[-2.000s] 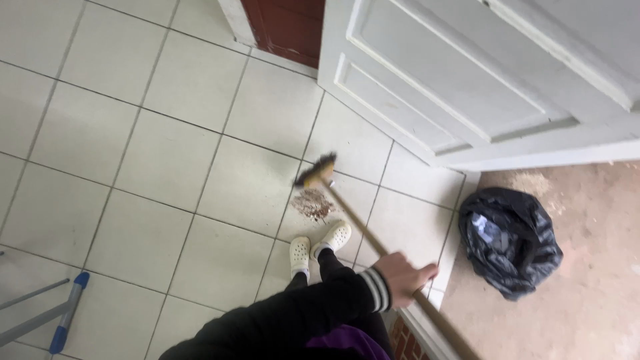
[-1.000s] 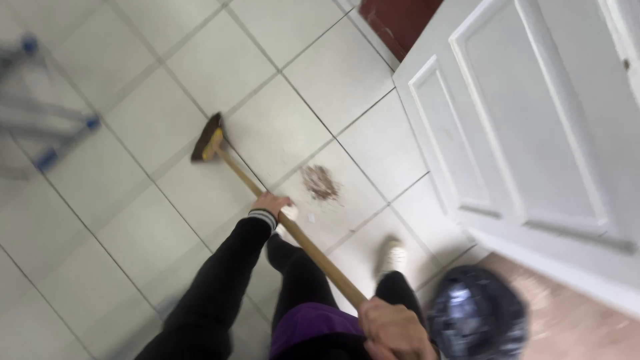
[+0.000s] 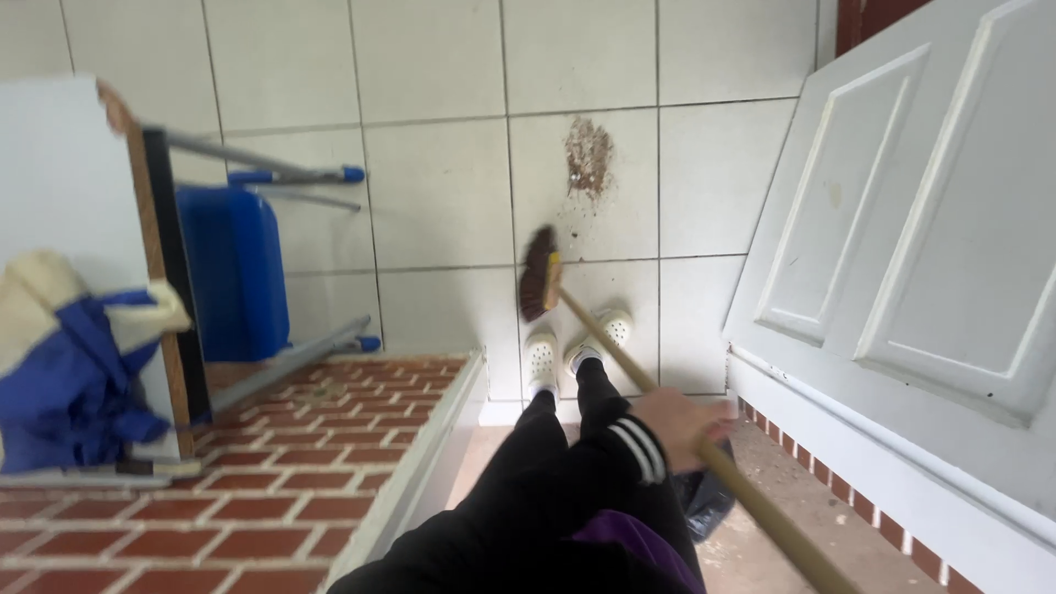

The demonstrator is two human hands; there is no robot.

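My left hand (image 3: 683, 427) grips the wooden handle of a push broom (image 3: 540, 276). The handle slants from the lower right up to the broom head, whose dark brown bristles are just left of and in front of my shoes. Beyond the broom head, a patch of brown dirt and small debris (image 3: 590, 157) lies on the white tiles. My right hand is outside the picture; the handle runs out at the bottom edge.
A white panelled door (image 3: 883, 214) stands at the right. A black plastic bag (image 3: 705, 495) is partly hidden behind my arm. At the left are a brick wall (image 3: 289, 470), a blue plastic bin (image 3: 235, 272), metal legs with blue feet and a board with blue cloth (image 3: 74, 379).
The broom head was beyond the dirt two seconds ago and left of it one second ago; now it is on the near side, by my shoes. My right hand has left the view, which has shifted.
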